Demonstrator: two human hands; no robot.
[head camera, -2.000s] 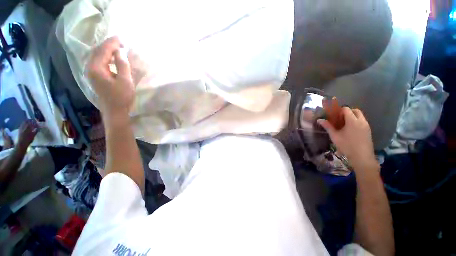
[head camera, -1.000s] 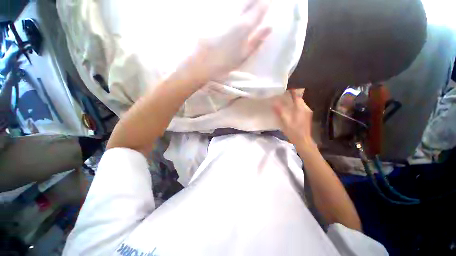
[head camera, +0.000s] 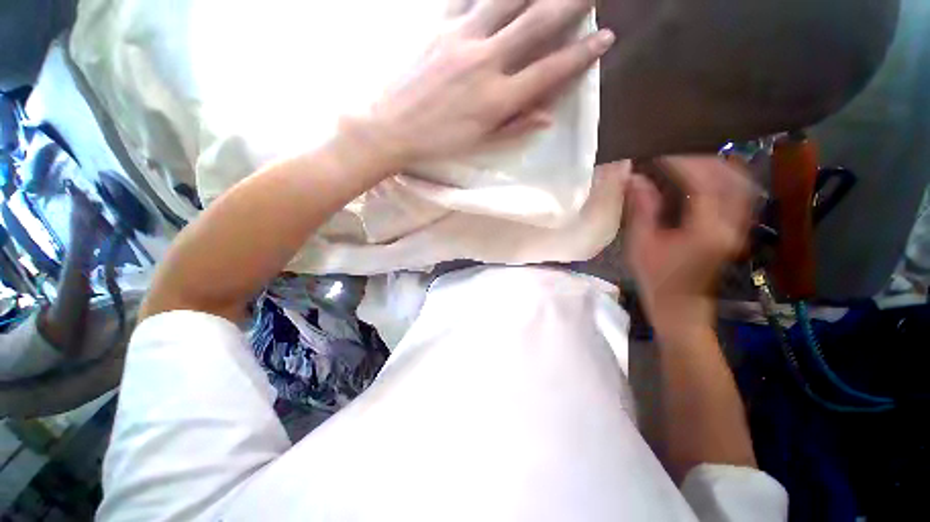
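A white to cream garment (head camera: 306, 92) lies over the pressing board (head camera: 734, 71), partly washed out by glare. My left hand (head camera: 479, 87) lies flat on the garment near its right edge, fingers spread, holding nothing. My right hand (head camera: 688, 219) is blurred, just right of the garment's lower right corner, between the cloth and the iron; its fingertips are unclear. The steam iron (head camera: 794, 214) stands at the right with its orange-brown handle showing; its metal body is mostly hidden behind my right hand.
Hoses (head camera: 806, 357) run down from the iron at the right. Dark patterned cloth (head camera: 306, 347) hangs below the board at left. Another person's arm (head camera: 76, 275) shows at the far left, beside a pale table. Dark blue cloth (head camera: 744, 408) lies at the lower right.
The iron was let go of between the first and second frames. My left hand has moved right across the garment to its edge. My right hand has moved off the cloth corner towards the iron.
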